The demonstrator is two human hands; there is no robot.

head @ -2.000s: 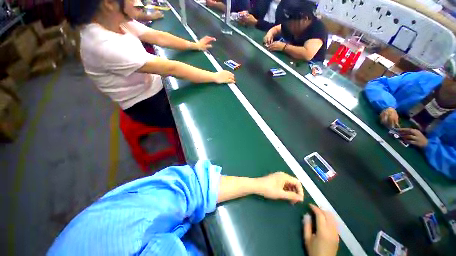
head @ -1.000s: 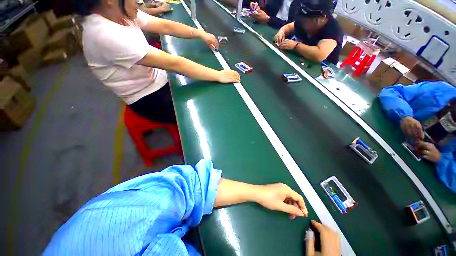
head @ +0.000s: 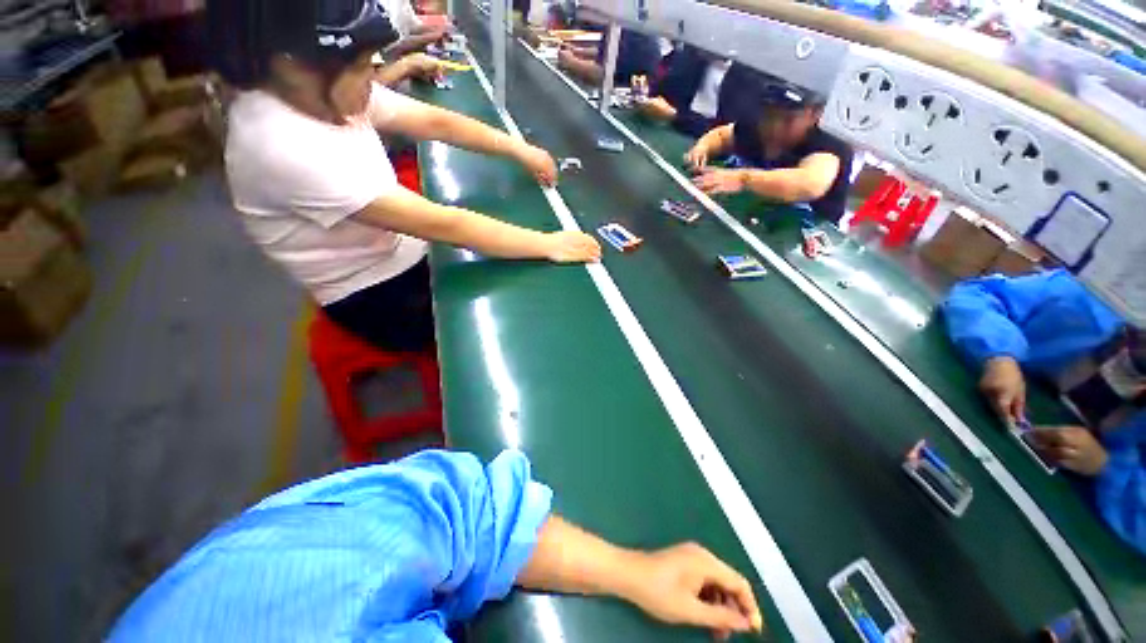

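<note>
My left hand (head: pixel 698 590) is at the bottom centre, over the green worktop (head: pixel 572 433) beside the pale guide rail (head: pixel 704 459). Its fingers are curled with the tips close together; I cannot tell if they pinch something small. My right hand is out of the picture. On the dark green belt (head: pixel 779 389), an open white-framed unit (head: pixel 873 605) with blue inside lies right of my left hand, partly cut off by the bottom edge. Another framed unit (head: pixel 939 477) lies further up the belt to the right. My hand touches neither.
A person in a pale shirt (head: pixel 308 189) stretches both arms over the worktop, near a red stool (head: pixel 371 389). Across the belt are a blue-sleeved person (head: pixel 1037 333) and a person in black (head: pixel 804 157). A shelf with a socket strip (head: pixel 924 126) runs above at right.
My right hand has left the picture at the bottom. My left hand appears lower. The view has tilted, showing more of the socket strip. The nearer units appear lower in the picture.
</note>
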